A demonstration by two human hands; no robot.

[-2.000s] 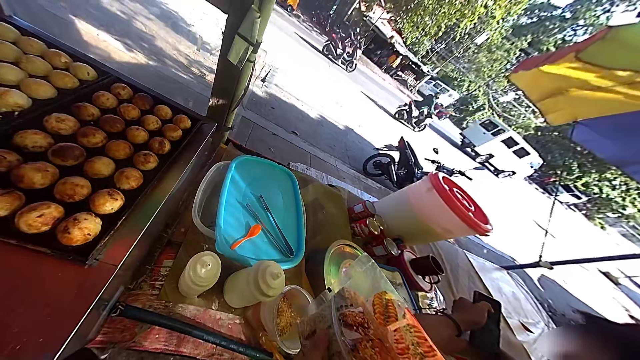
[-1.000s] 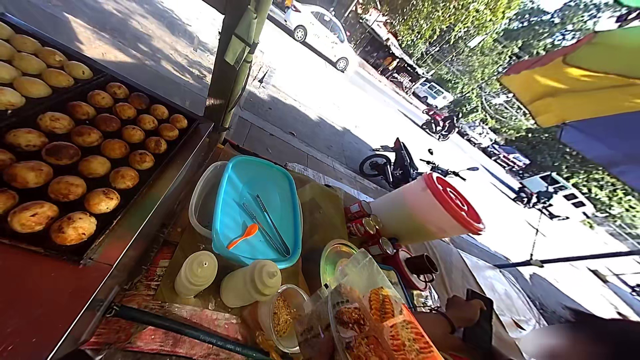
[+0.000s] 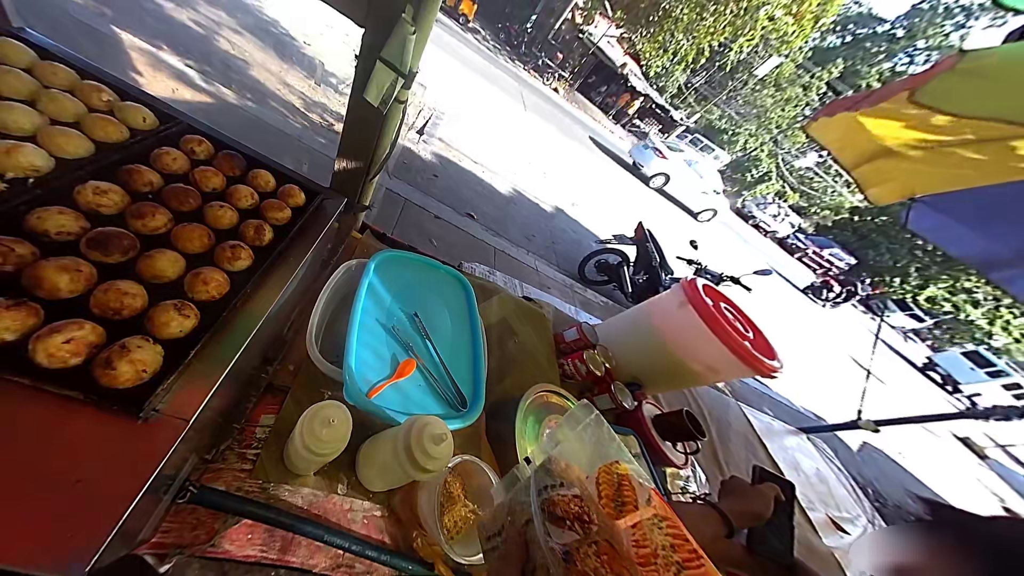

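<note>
Neither of my hands shows plainly; a dim brown patch at the bottom edge may be part of a hand, but whose I cannot tell. Above it stands a clear plastic pack [image 3: 588,496] with orange food or printed food pictures. To its left is a clear tub of yellowish shreds [image 3: 458,508], then two pale squeeze bottles [image 3: 404,454] [image 3: 318,438]. A blue plastic lid or tray [image 3: 400,320] holds metal tongs [image 3: 432,360] and an orange spoon [image 3: 392,378], and overlaps a clear container [image 3: 332,320]. Browned dough balls [image 3: 160,266] fill a dark pan at left.
Another person's hand [image 3: 748,500] holds a dark phone [image 3: 772,516] at lower right. Red cans [image 3: 582,364] stand beside a large red-lidded container [image 3: 672,340]. A dark pipe [image 3: 304,528] crosses the bottom. Beyond the post [image 3: 380,104], a motorcycle [image 3: 640,264] is parked by the road.
On the road, the white car has moved away to the right, and so has a red motorcycle. The tongs, spoon, bottles and the other person's phone have stayed in place.
</note>
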